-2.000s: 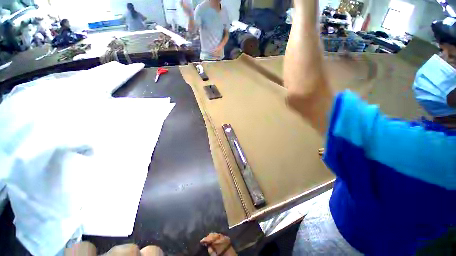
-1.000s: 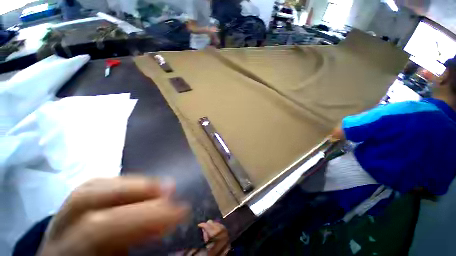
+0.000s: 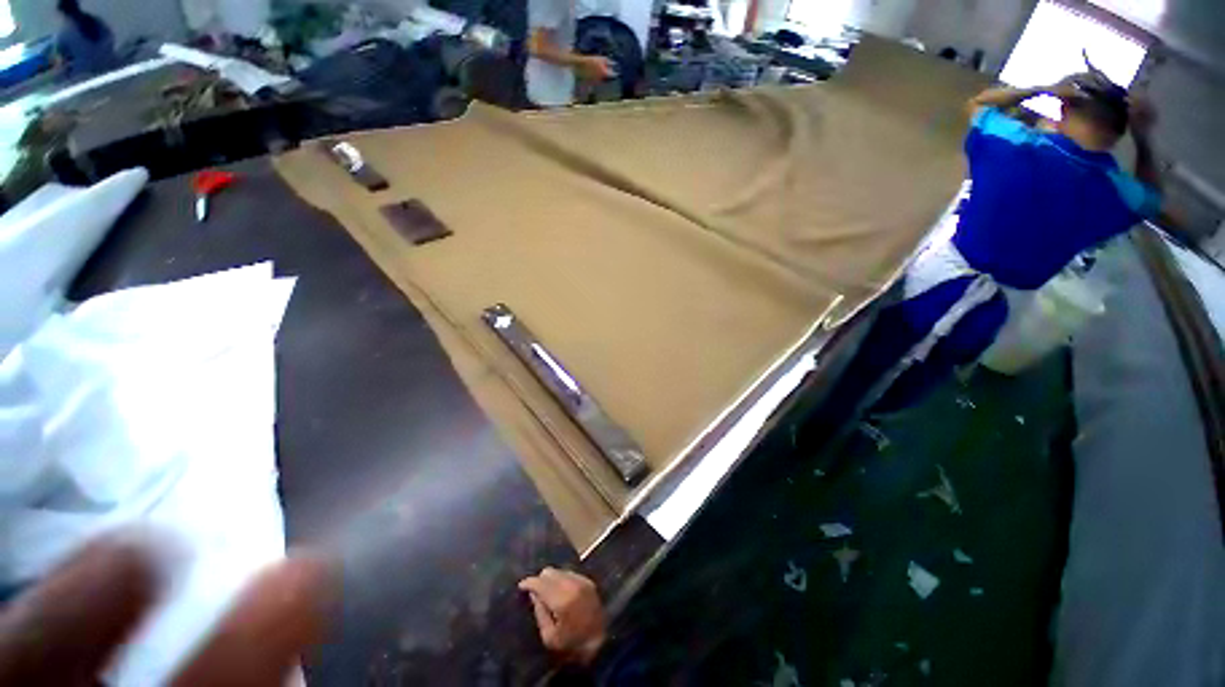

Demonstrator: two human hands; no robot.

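Note:
A tan cloth point(image 3: 699, 282) lies wide over the dark table, with a fold across it. A long dark metal weight point(image 3: 564, 393) lies along its near end; a small flat weight point(image 3: 414, 220) and a narrow dark weight point(image 3: 357, 167) lie toward the far corner. My left hand point(image 3: 175, 611) is large and blurred at the lower left, fingers apart, in front of white sheets. My right hand point(image 3: 567, 612) rests at the table's near edge, just below the cloth corner, fingers curled; whether anything is inside is hidden.
White sheets point(image 3: 161, 416) lie on the left of the dark table point(image 3: 383, 470). Red-handled scissors point(image 3: 211, 191) lie at the far left. A person in blue point(image 3: 1041, 201) stands beside the right table edge, arms raised, near a white bin point(image 3: 1041, 322). Scraps litter the green floor. Another person stands behind the table.
The view has swung right. The person in blue has moved farther along the table, let go of the cloth edge and raised both arms. My left hand has shifted left and lower in view.

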